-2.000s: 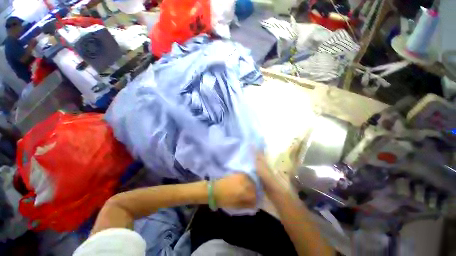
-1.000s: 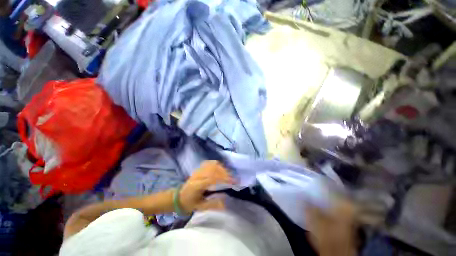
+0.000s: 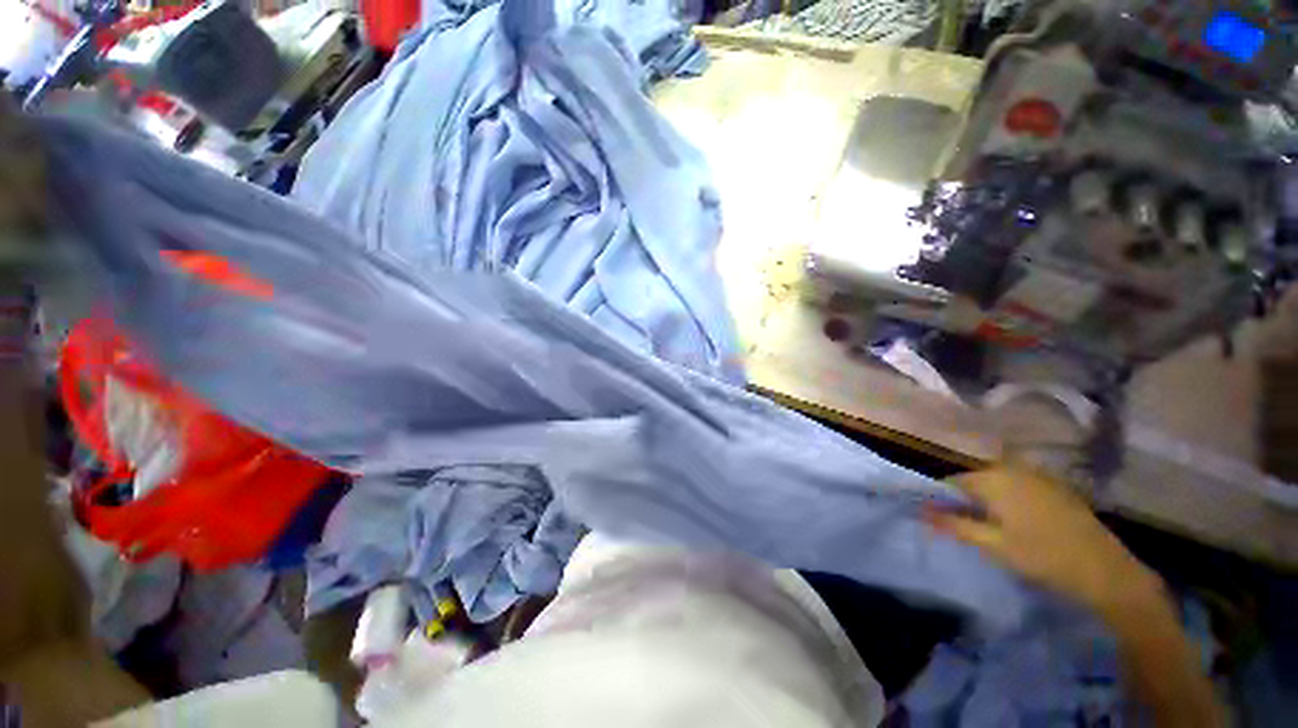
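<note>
A long light blue garment piece (image 3: 570,413) is stretched across in front of me, above my lap, blurred by motion. My right hand (image 3: 1018,526) grips its right end, past the table's front edge. The cloth's other end rises to the upper left, where my left arm is dark and blurred at the frame edge; the left hand's fingers cannot be made out. A large light blue garment pile (image 3: 527,171) lies on the table behind the stretched piece.
The overlock machine (image 3: 1139,199) stands on the right of the table (image 3: 762,128). A red plastic bag (image 3: 214,498) lies at the left. More blue fabric (image 3: 441,533) and thread cones (image 3: 382,626) are left of my lap. Blue pieces (image 3: 996,683) lie low right.
The blue piece, earlier bunched between my hands near my lap, is now spread wide. My left arm has moved far left and up, my right hand to the right. The view has shifted too.
</note>
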